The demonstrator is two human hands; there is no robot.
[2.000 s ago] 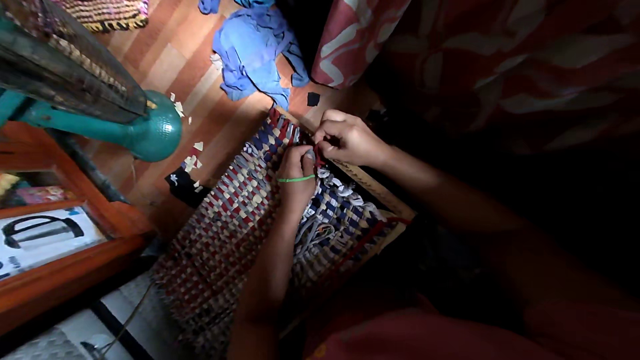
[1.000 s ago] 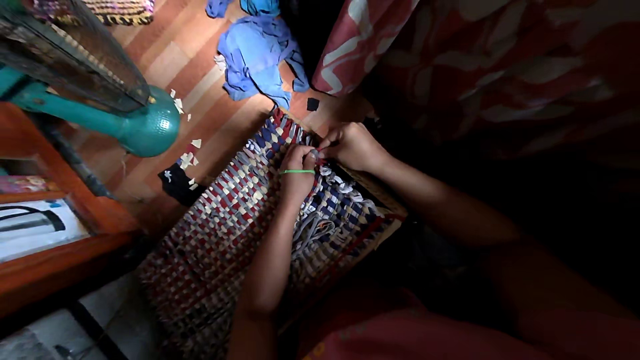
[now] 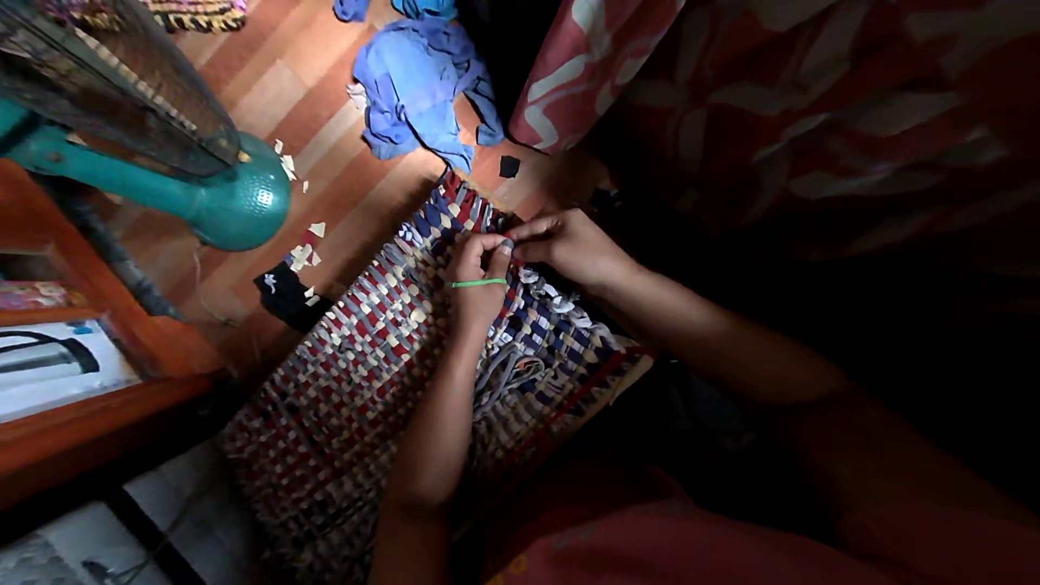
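A rug woven from fabric strips (image 3: pixel 366 325), in red, cream, grey and navy, lies before me, with a wooden frame edge (image 3: pixel 630 380) showing along its right side. My left hand (image 3: pixel 481 276), with a green band at the wrist, pinches a red fabric strip near the rug's upper right edge. Close against it, my right hand (image 3: pixel 569 248) has thumb and fingers closed on the same small spot; the strip between the fingertips is mostly hidden. Loose grey strips (image 3: pixel 516 370) lie in a loop on the weave below the hands.
Blue cloth (image 3: pixel 422 89) lies on the wood-patterned floor beyond the rug. A teal electric fan (image 3: pixel 244 195) stands at left, above an orange-brown wooden cabinet (image 3: pixel 154 357). Fabric scraps (image 3: pixel 305 256) and a black cloth (image 3: pixel 284 296) lie near the rug. A red patterned curtain (image 3: pixel 569 73) hangs at the upper right.
My right hand has shifted slightly around the strip at the rug's edge, while my left hand stays pinched at nearly the same place.
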